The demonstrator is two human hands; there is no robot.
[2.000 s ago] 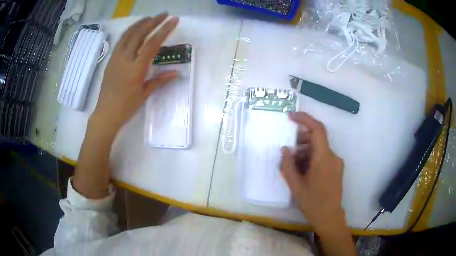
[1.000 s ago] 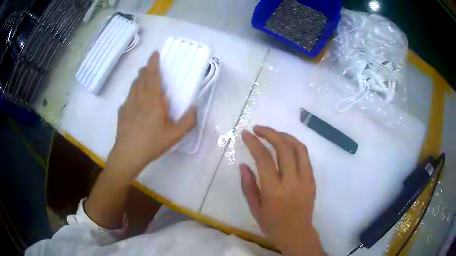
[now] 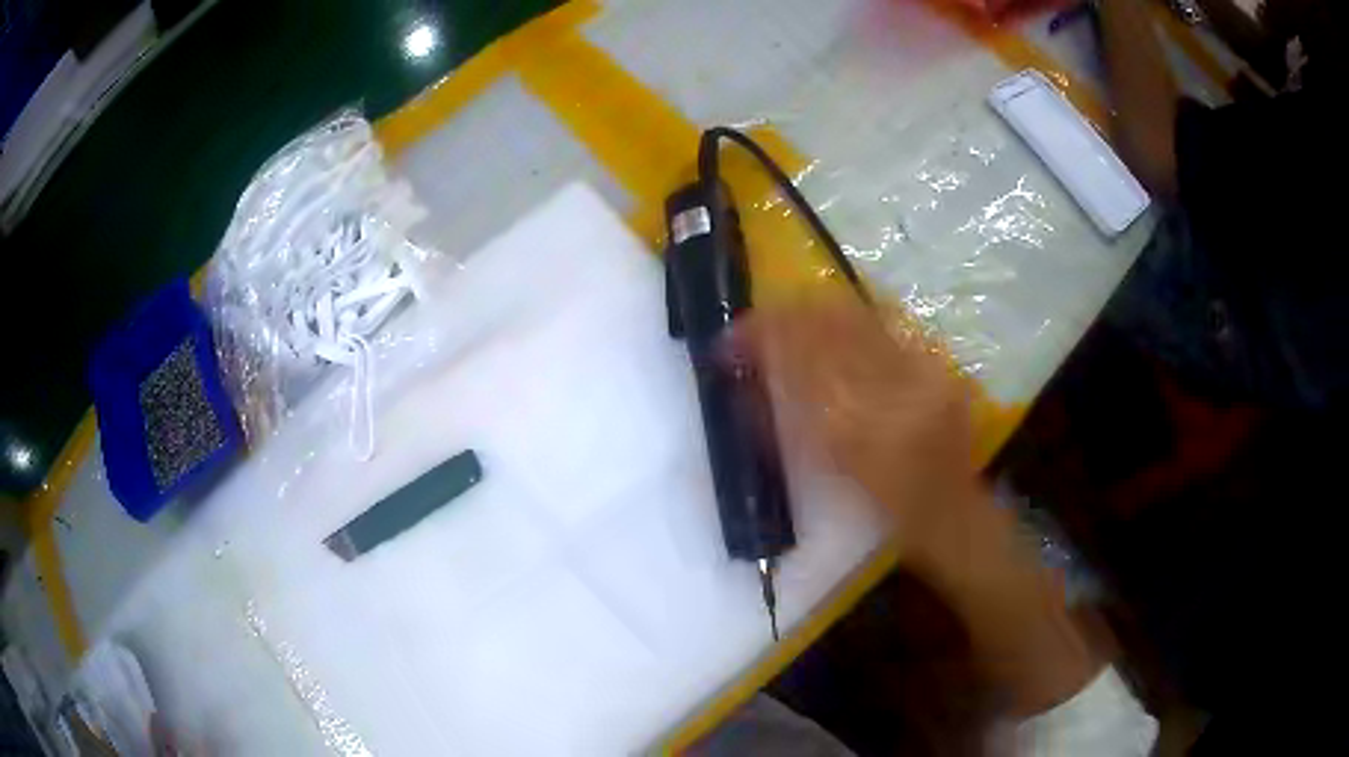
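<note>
The black electric screwdriver (image 3: 729,429) lies on the white foam sheet near the bench's front edge, its thin bit pointing toward that edge. My right hand (image 3: 866,407) is blurred. Its fingertips overlap the screwdriver's side, but its grip is unclear. The dark green flat strip (image 3: 407,506) lies alone on the sheet, left of the screwdriver. At the lower left edge, a small skin-toned patch beside a white ribbed piece (image 3: 119,688) may be part of my left hand. It is cut off and too blurred to tell.
The blue bin (image 3: 126,429) of tiny screws and the clear bag of white cables (image 3: 333,281) stand at the left. The black cord loops behind the screwdriver. A white case (image 3: 1068,153) lies at the upper right beside another person's arm (image 3: 1139,96). Yellow tape (image 3: 599,111) edges the sheet.
The view has swung right. My right hand has moved from the sheet to the screwdriver. The two ribbed power banks and my left hand have left the middle of the picture.
</note>
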